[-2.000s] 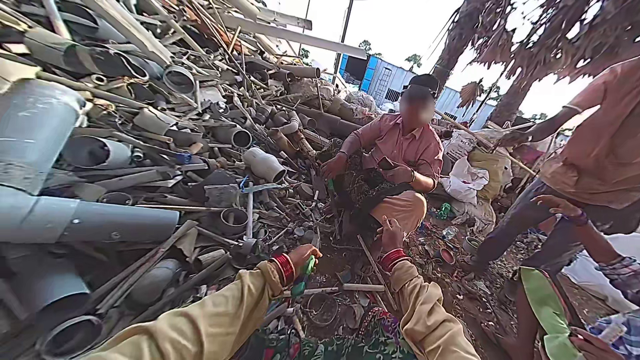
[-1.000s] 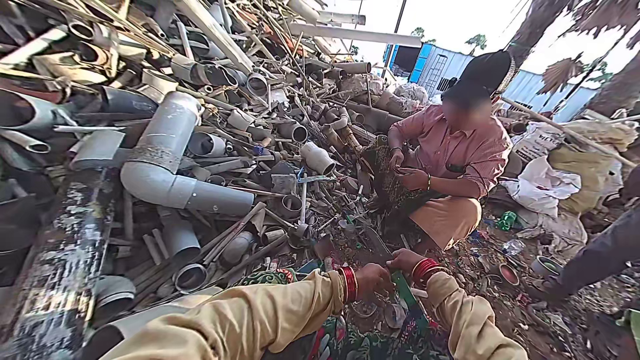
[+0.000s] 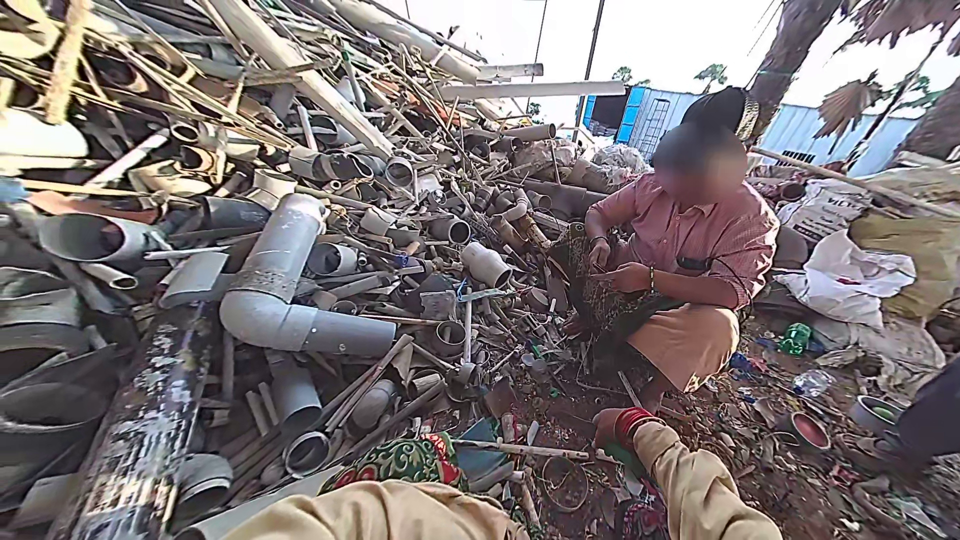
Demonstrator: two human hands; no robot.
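My right hand [image 3: 609,429], with red bangles at the wrist, is low right of centre with its fingers curled. Something green [image 3: 624,456] lies against its underside; whether the hand grips it is not clear. Near its fingertips a thin pale stick [image 3: 525,450] lies across the debris. My left hand is out of view; only its tan sleeve [image 3: 382,514] crosses the bottom edge, beside green and red patterned cloth [image 3: 405,461]. A grey plastic pipe with an elbow [image 3: 281,319] lies on the heap to the left.
A big heap of scrap pipes and fittings [image 3: 487,264] covers the left and middle. A person in a pink shirt [image 3: 690,240] squats just ahead. White sacks [image 3: 855,277], a green bottle [image 3: 795,339] and a round fitting [image 3: 810,431] lie to the right.
My left hand has dropped out of view; a second ago it was close to my right hand. The standing person at the right has mostly left the frame.
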